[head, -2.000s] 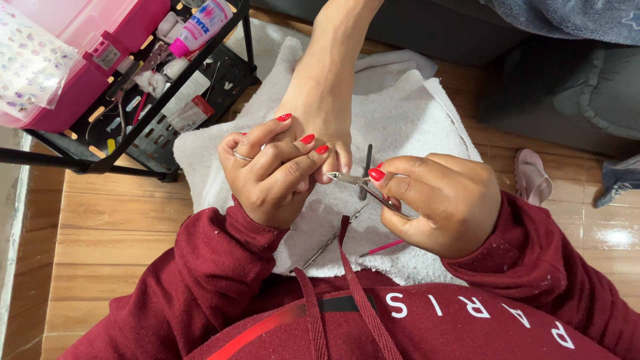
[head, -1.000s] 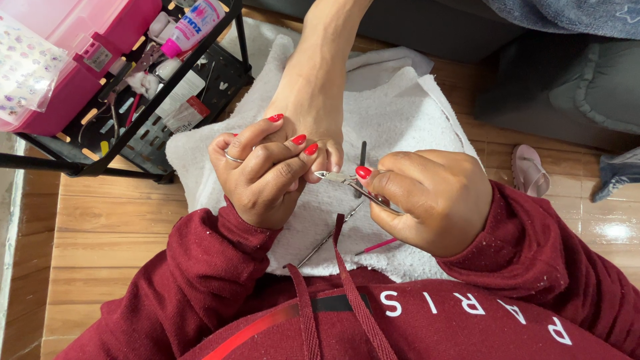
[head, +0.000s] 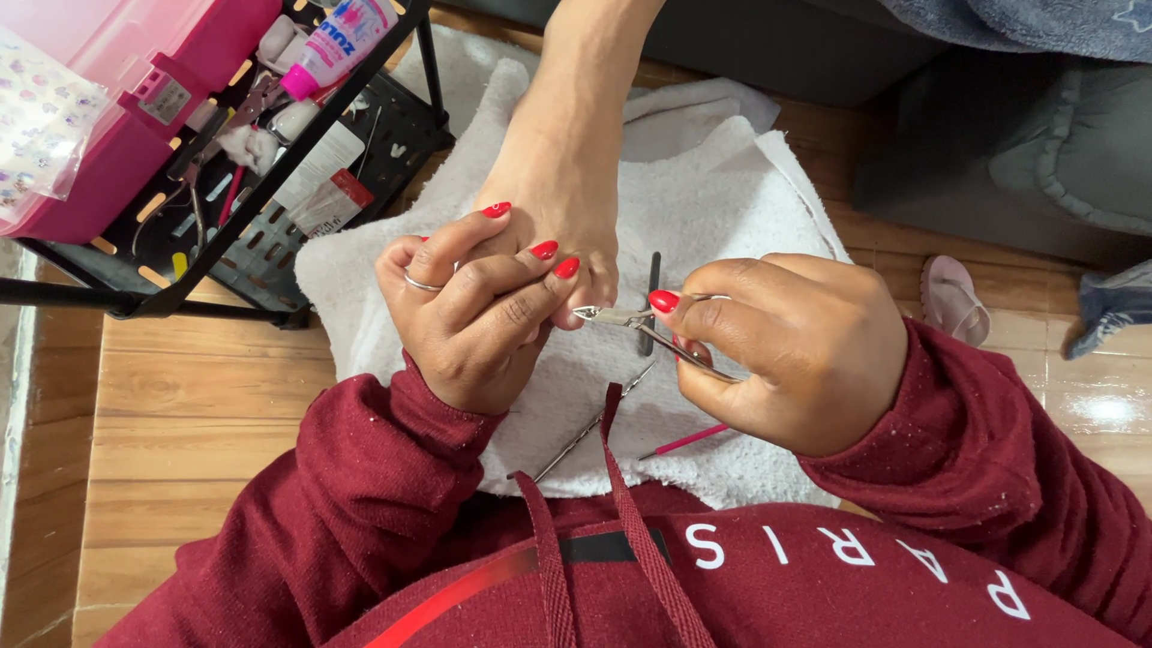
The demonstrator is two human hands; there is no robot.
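Observation:
Another person's bare foot rests on a white towel. My left hand, with a ring and red nails, is closed around the toes at the front of the foot. Metal cuticle nippers are held in my right hand, their jaws at the tip of a toe beside my left fingertips. Whether the jaws touch the skin is too small to tell. On the towel lie a dark nail file, a thin metal tool and a pink stick-like tool, partly hidden by my right hand.
At the upper left, a black cart holds a pink plastic box, a bottle with a pink cap, cotton and several tools. A grey upholstered seat is at the upper right, with a pink sandal on the wooden floor.

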